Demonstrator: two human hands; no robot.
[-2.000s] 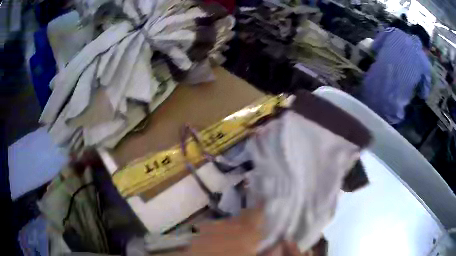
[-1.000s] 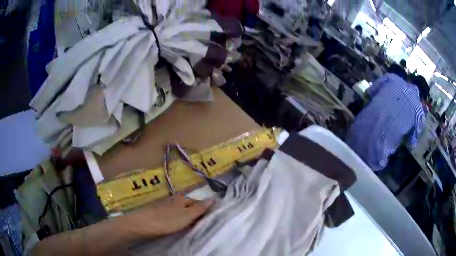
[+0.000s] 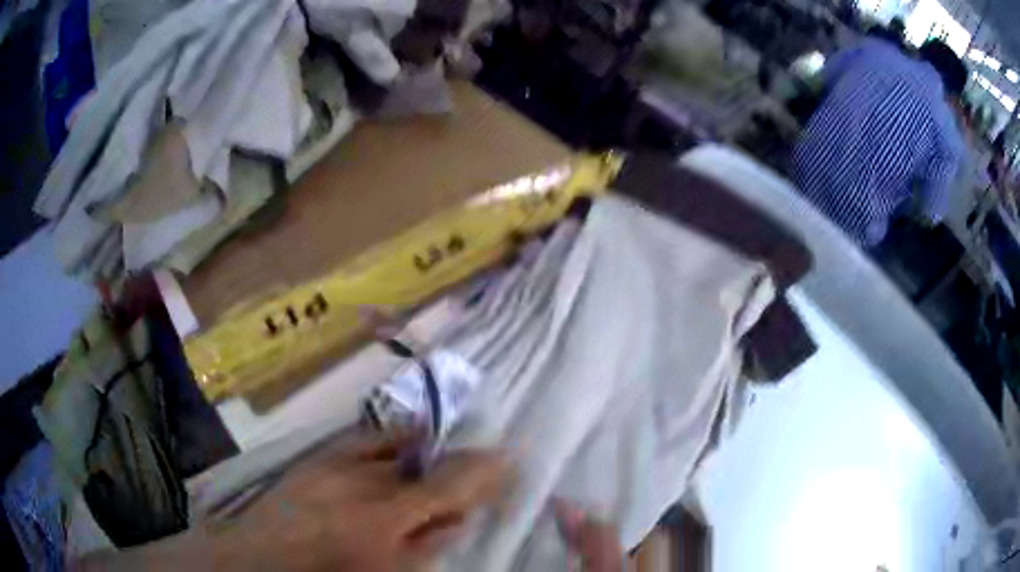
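Observation:
A stack of pale cloth pieces (image 3: pixel 626 324) with dark brown bands (image 3: pixel 716 212) lies across the table corner, gathered in folds at its left end. A dark cord (image 3: pixel 431 385) loops around a small crumpled whitish part (image 3: pixel 447 391) at that end. My left hand (image 3: pixel 369 503), bare and blurred, comes in from the lower left, with its fingers closed at the lower end of the cord. Of my right hand (image 3: pixel 591 542) only blurred fingers show at the bottom edge, against the cloth; what they hold is hidden.
A cardboard box (image 3: pixel 369 179) with yellow tape (image 3: pixel 380 291) stands beyond the cloth. A tied pale bundle (image 3: pixel 235 101) lies on it. Greenish cloth (image 3: pixel 129 458) is at left. The white table (image 3: pixel 850 447) has a raised, curved rim. A person in a striped shirt (image 3: pixel 878 134) is at upper right.
My left hand has moved from lying flat on the cloth to the cord, whose loose loop no longer lies over the tape. My right fingers now show at the bottom. The view has shifted.

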